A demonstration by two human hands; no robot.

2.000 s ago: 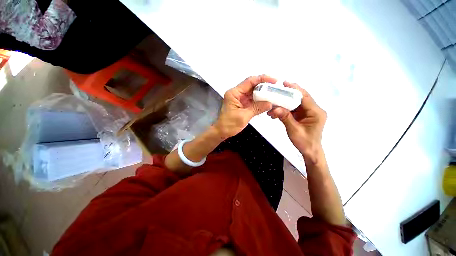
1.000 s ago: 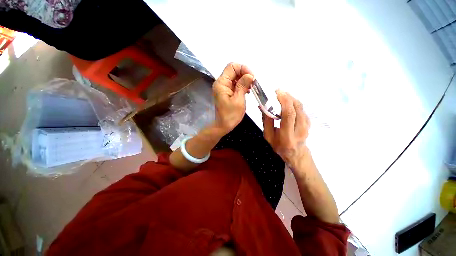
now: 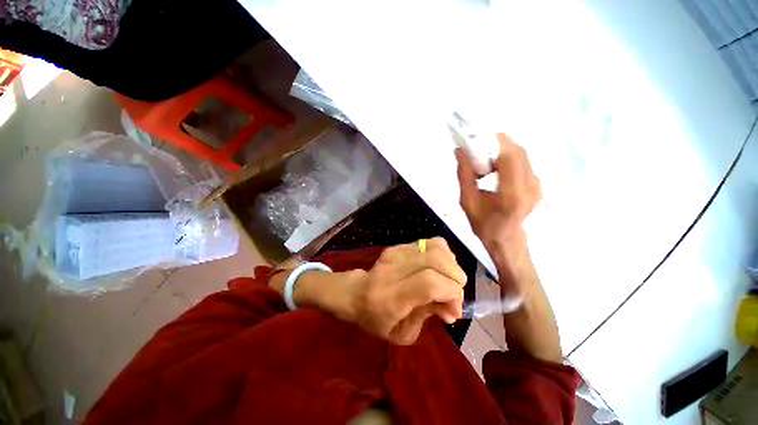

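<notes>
My right hand (image 3: 503,187) is over the white table (image 3: 532,75) near its front edge. Its fingers hold a small white device (image 3: 478,149), partly covered by the fingers and washed out by glare. My left hand (image 3: 411,290) is low over my lap, below the table edge, with its fingers curled. A blurred, thin clear plastic piece (image 3: 490,307) trails from its fingertips towards my right forearm.
An open brown carton (image 3: 241,212) with crumpled clear plastic stands beside my lap. An orange stool (image 3: 204,120) and bagged white-grey stacks (image 3: 116,245) are at left. A black phone (image 3: 694,383) and a yellow roll (image 3: 748,321) lie at right.
The two hands were together at the device. My left hand has moved down to my lap with clear plastic at its fingertips; my right hand has kept the device and moved slightly right.
</notes>
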